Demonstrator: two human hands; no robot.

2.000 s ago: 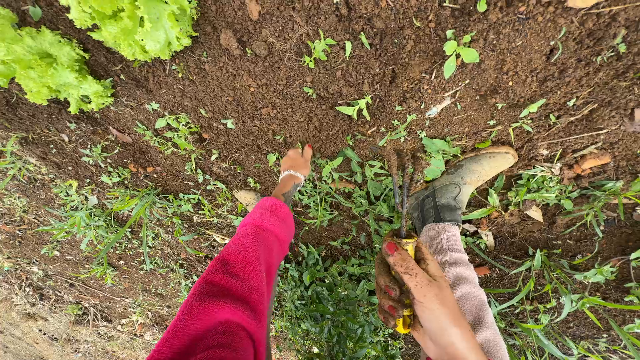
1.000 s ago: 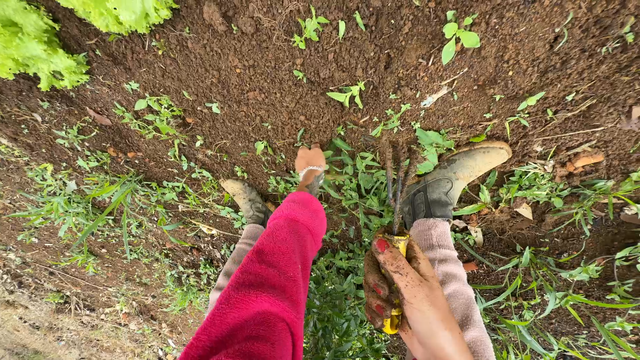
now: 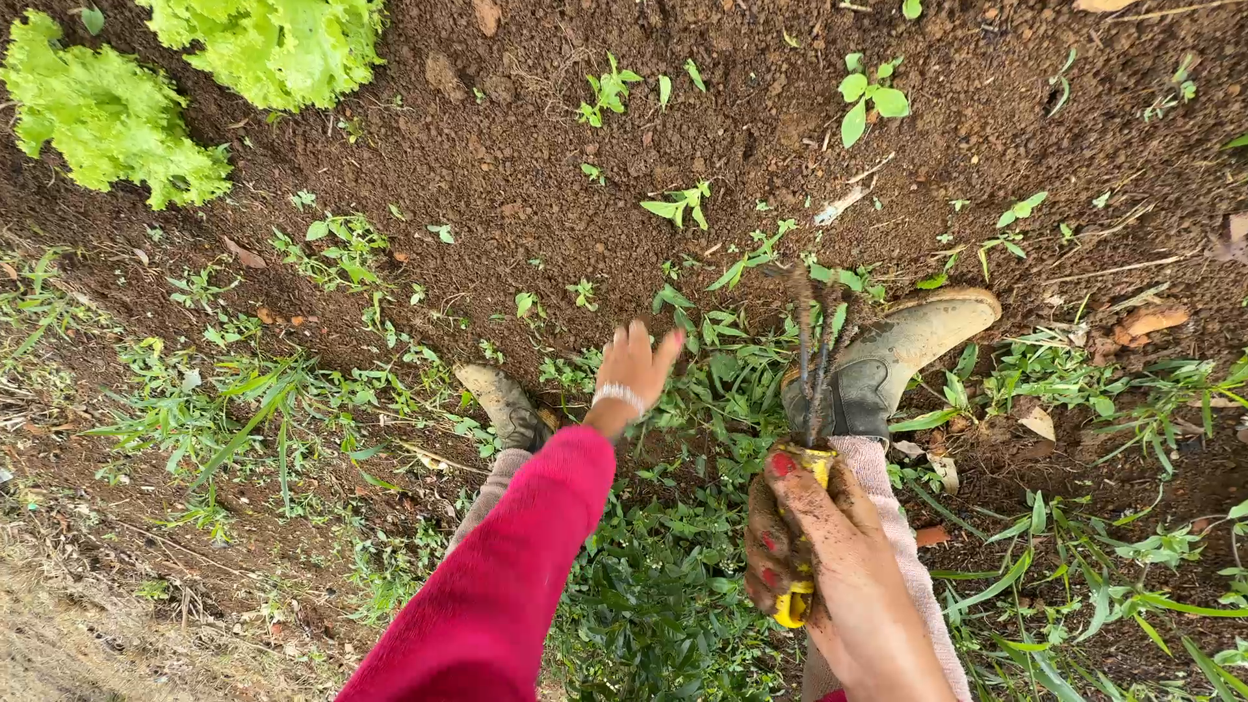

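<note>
My right hand (image 3: 814, 531), smeared with soil, is closed around the yellow handle of a small hand cultivator (image 3: 817, 351); its dark, dirt-caked tines point up the view, beside the boot on the right. My left hand (image 3: 632, 370), in a red sleeve with a pale bracelet at the wrist, is over the low green weeds (image 3: 721, 375) between the boots. Its fingers are spread apart and nothing shows in them; it is slightly blurred. Brown soil (image 3: 546, 224) with small seedlings lies beyond the fingertips.
A muddy boot (image 3: 877, 361) stands at the right, another (image 3: 502, 405) at the left. Lettuce plants (image 3: 117, 122) grow at the upper left. Pulled or growing greenery (image 3: 663, 595) lies thick between my legs. Grass and weeds (image 3: 1063, 585) cover the lower right.
My left hand was lower over the weeds with its fingers bunched a second ago; now they are spread. The right hand keeps its hold on the cultivator.
</note>
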